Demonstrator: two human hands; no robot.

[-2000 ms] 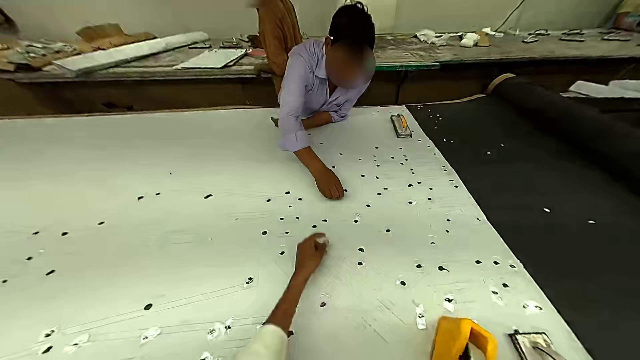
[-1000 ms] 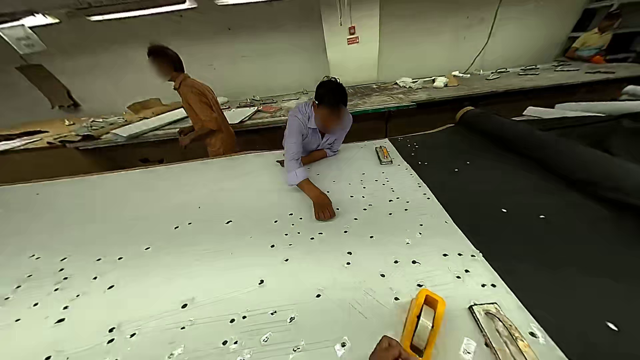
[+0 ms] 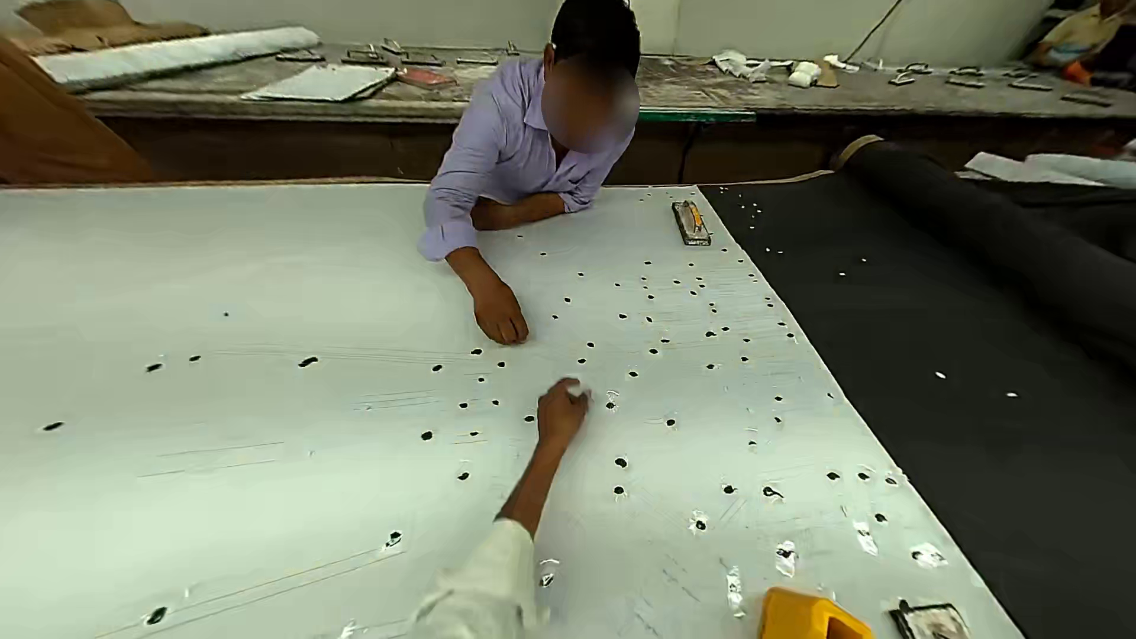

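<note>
My left hand (image 3: 564, 413) reaches out over a large pale sheet (image 3: 293, 515) marked with many small dark spots. Its fingers are closed on a small white piece (image 3: 579, 388) at the fingertips, low over the sheet. Dark spots lie on both sides of the hand. My right hand is out of view. At the bottom right, a yellow tool with a handle-like opening (image 3: 803, 614), partly cut off, stands on the sheet. Several shiny patches (image 3: 785, 557) cover or surround spots near it. A co-worker's hand (image 3: 501, 312) touches the sheet beyond mine.
A co-worker (image 3: 524, 133) leans over the far edge. A flat handled block (image 3: 690, 224) lies beyond my hand, and a similar one (image 3: 932, 621) at bottom right. Dark material (image 3: 941, 355) with a thick roll (image 3: 994, 222) lies right. A cluttered bench (image 3: 657, 89) runs behind.
One second ago a hand of mine was beside the yellow tool; now my left hand is out over the sheet. The person in brown, fully beyond the table then, shows only at the left edge.
</note>
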